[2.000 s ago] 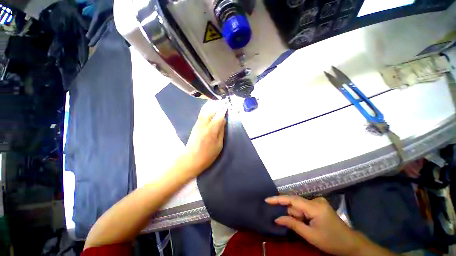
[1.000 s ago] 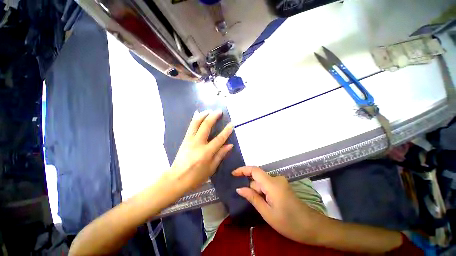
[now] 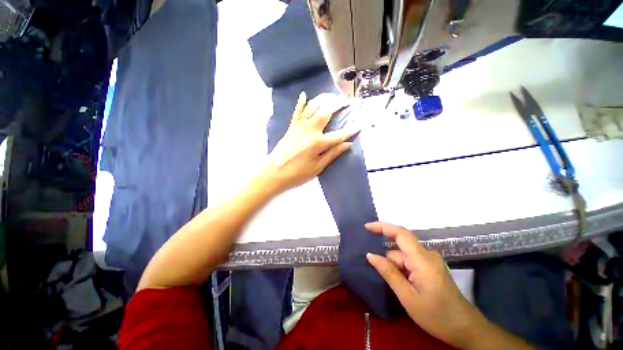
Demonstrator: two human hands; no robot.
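Note:
A dark grey-navy cut panel (image 3: 350, 195) runs from behind the needle area, under the presser foot (image 3: 356, 102), and down over the table's front edge to the wearer's lap. My left hand (image 3: 307, 145) lies flat on the panel just in front of and left of the foot, fingers spread, pressing it down. My right hand (image 3: 417, 277) is at the panel's right edge by the front of the table, thumb and forefinger apart; whether the fingers behind them touch the cloth is unclear. The white sewing machine head (image 3: 437, 34) is above, with glare around the needle.
A stack of dark cut pieces (image 3: 157, 137) lies on the left of the table. Blue-handled snips (image 3: 550, 140) lie at right, held by a tie strip (image 3: 580, 215). A ruled tape (image 3: 478, 244) runs along the front edge. A cream label (image 3: 603, 122) is at far right.
The panel has fed further under the machine, and more of it now lies beyond the foot. My left hand has moved closer to the foot. The camera view has shifted.

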